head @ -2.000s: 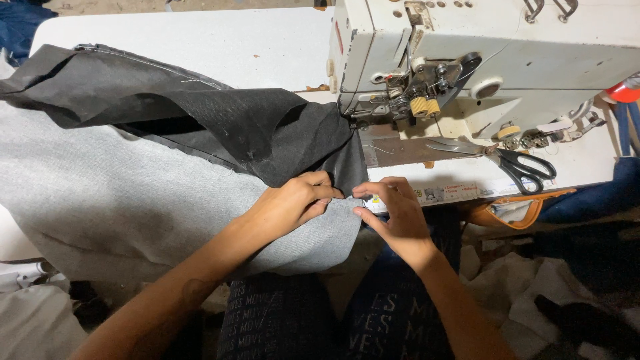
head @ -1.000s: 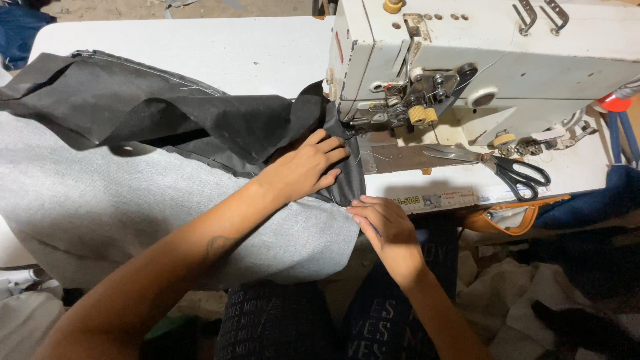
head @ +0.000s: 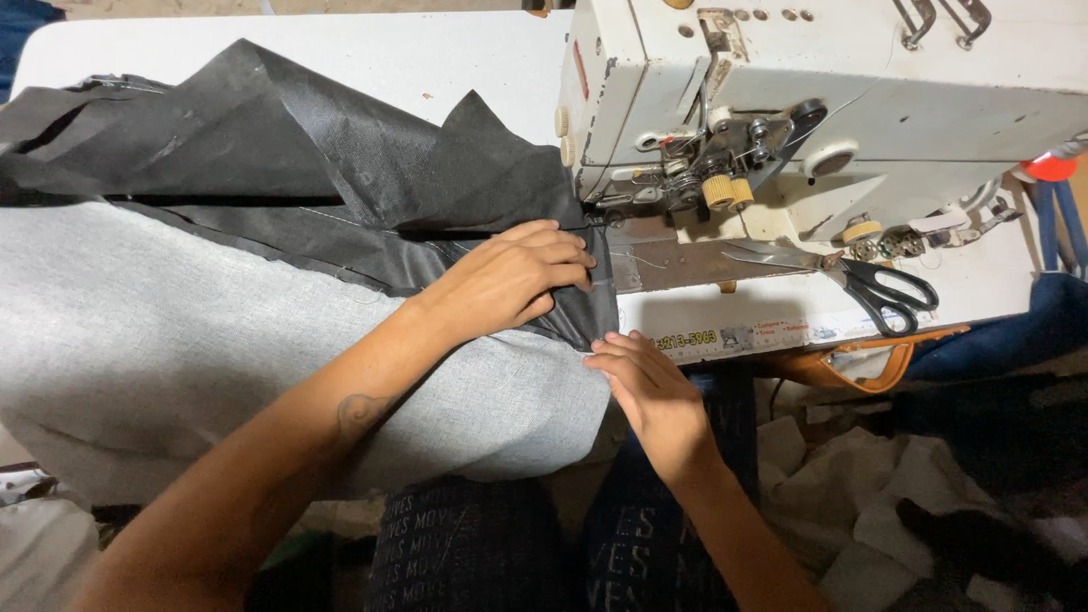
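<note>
Black fabric (head: 365, 153) lies folded across the white table, its right end at the needle area of an industrial sewing machine (head: 663, 110). Grey denim-like cloth (head: 255, 365) lies against its near side and hangs over the front edge. My left hand (head: 514, 276) rests on the black fabric just left of the presser foot, fingers slightly curled. Thumb and fingers of my right hand (head: 646, 382) pinch the near right corner of the black fabric, where it meets the grey cloth. The needle itself is hard to make out.
Black-handled scissors (head: 867, 285) lie partly opened on the machine bed, right of the needle area. A printed ruler strip (head: 748, 336) runs along the table's front edge (head: 977, 327). Below that edge are an orange-trimmed item (head: 884, 370) and piled cloth (head: 884, 484).
My left hand has moved up from the corner onto the black fabric near the presser foot. The black fabric now stands in raised peaks behind it. My right hand remains near the corner.
</note>
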